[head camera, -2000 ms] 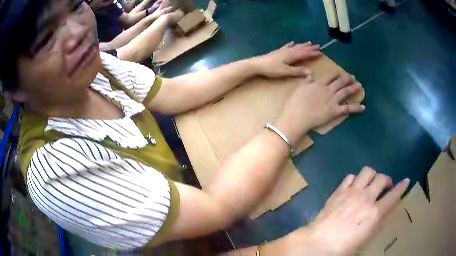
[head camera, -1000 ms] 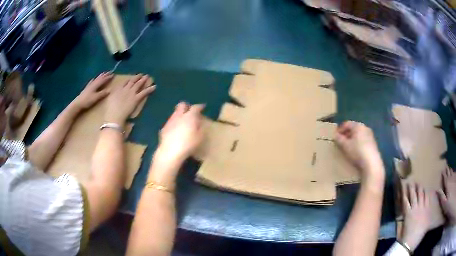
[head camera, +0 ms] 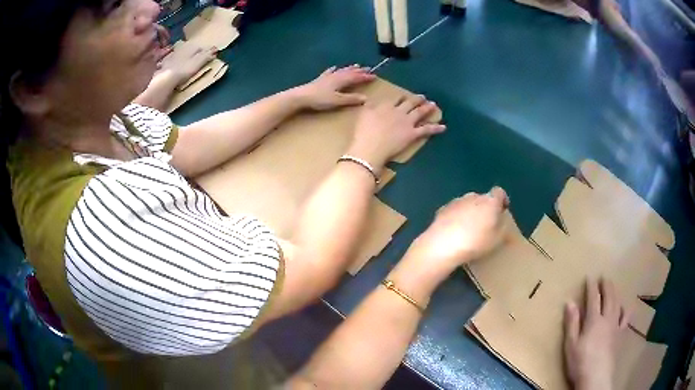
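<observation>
A flat brown die-cut blank (head camera: 568, 266) lies on the bench at the lower right, with another sheet's edge showing under it. My left hand (head camera: 472, 225), with a thin gold bracelet at the wrist, has its fingers curled at the blank's left side flap; the fingertips are partly hidden, so I cannot tell whether they pinch the flap. My right hand (head camera: 597, 327) lies flat, fingers spread, on the panel near the lower edge. Slots and notches show in the blank.
On the left, a person in a striped top (head camera: 164, 259) presses both hands on another flat blank (head camera: 267, 164). More cardboard (head camera: 209, 29) and a hand are beyond. Pale rack legs (head camera: 392, 27) stand on the green bench (head camera: 495, 91). An arm shows at upper right.
The view has turned left again. My right hand has moved from the right flap onto the blank and opened flat. My left hand is still at the left flap.
</observation>
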